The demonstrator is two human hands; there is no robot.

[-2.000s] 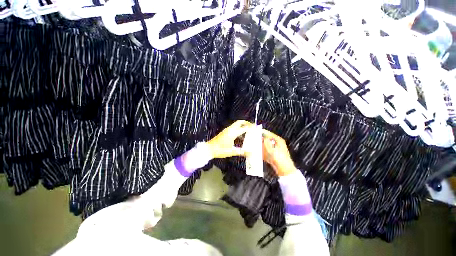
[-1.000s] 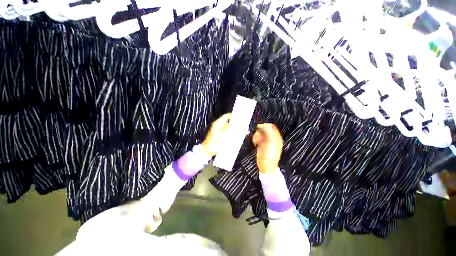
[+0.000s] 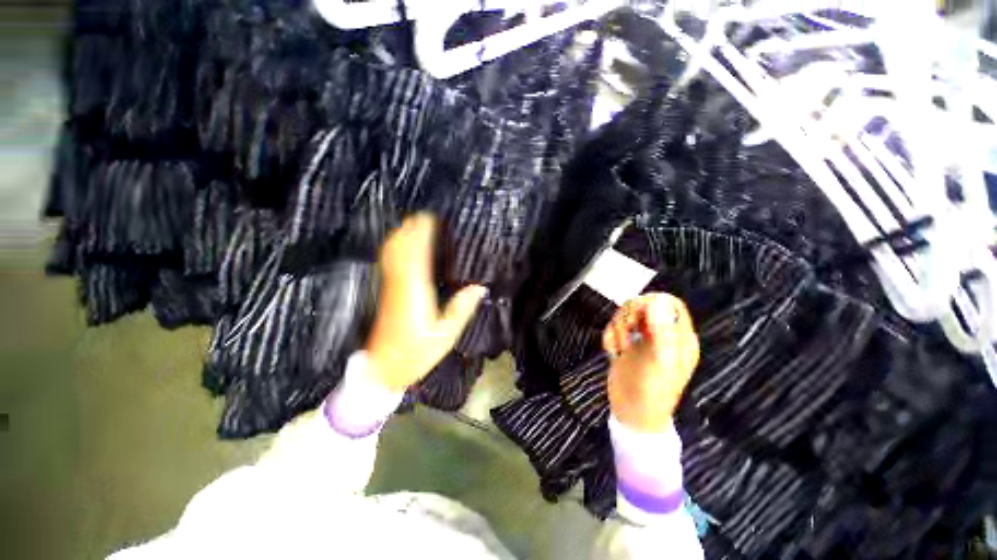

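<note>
Black skirts with thin white stripes and gathered tiers hang in a left group point(image 3: 295, 208) and a right group point(image 3: 754, 361). A white hang tag point(image 3: 620, 276) lies against the right group, with a thin pale strip beside its left edge. My left hand point(image 3: 415, 312) is open and empty, thumb apart, in front of the left skirts. My right hand point(image 3: 653, 356) has its fingers curled in at the lower edge of the tag. Whether it grips the tag or some small thing is hidden by the fingers.
White plastic hangers point(image 3: 842, 142) overlap in a dense bunch above the right skirts. More white hangers point(image 3: 514, 46) stand above the left group. The greenish floor point(image 3: 142, 427) shows below the skirts. A pale blurred area lies at the far left edge.
My left hand has let go of the tag and moved left, fingers spread. The tag now hangs tilted above my right hand. The view has shifted left, so skirts and hangers appear further right.
</note>
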